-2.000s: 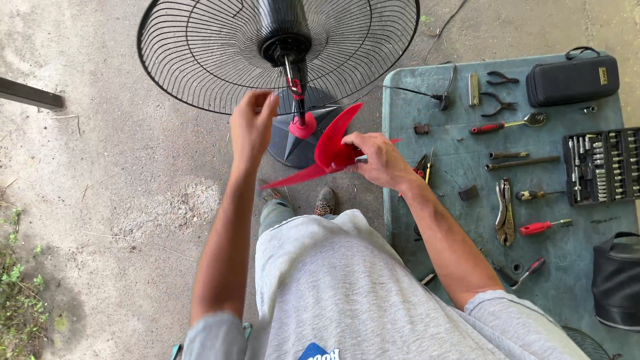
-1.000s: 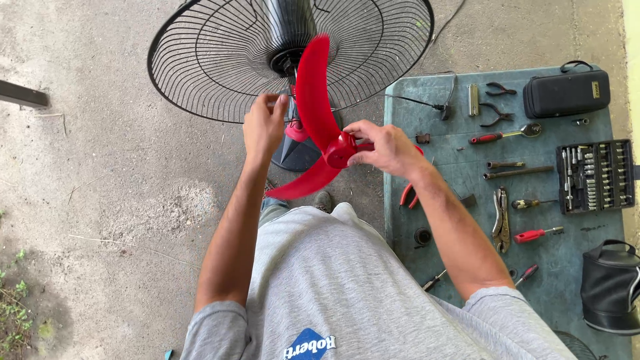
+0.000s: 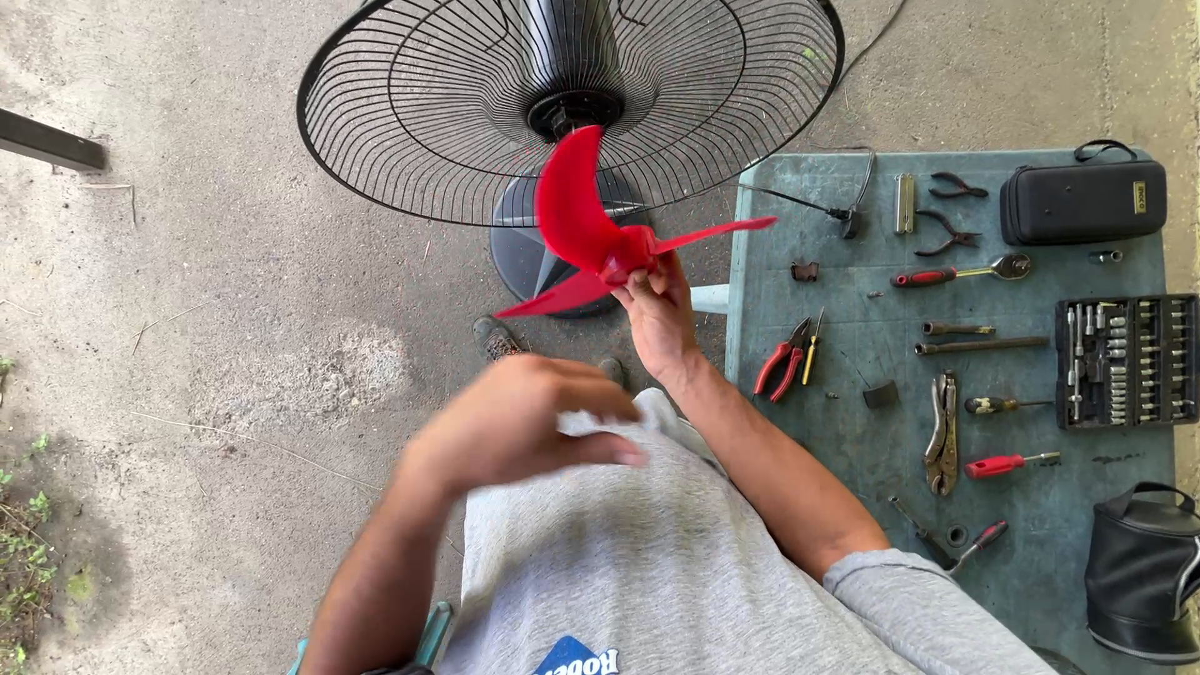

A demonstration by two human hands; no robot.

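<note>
My right hand (image 3: pixel 661 314) grips the hub of a red plastic fan blade (image 3: pixel 574 202), whose three blades spread up, right and down-left. Behind it stands a pedestal fan with a black motor housing (image 3: pixel 572 47) and a black wire rear guard (image 3: pixel 422 103); the upper blade overlaps the guard's lower part in view. The fan's dark round base (image 3: pixel 516 248) rests on the ground, partly hidden by the blades. My left hand (image 3: pixel 539 422), blurred, hovers before my grey shirt with fingers curled and apart, holding nothing visible.
At right, a green table (image 3: pixel 750 281) carries red-handled pliers (image 3: pixel 780 361), locking pliers (image 3: pixel 941 436), a ratchet (image 3: pixel 966 272), a socket set (image 3: pixel 1125 361), a black case (image 3: pixel 1083 204) and a black bag (image 3: pixel 1139 581). A power cable (image 3: pixel 797 199) crosses its edge. A metal post (image 3: pixel 47 141) lies at far left.
My left hand has moved from beside the fan's shaft down toward my chest. My right hand still holds the fan blade, which has turned and now sits in front of the guard's lower edge.
</note>
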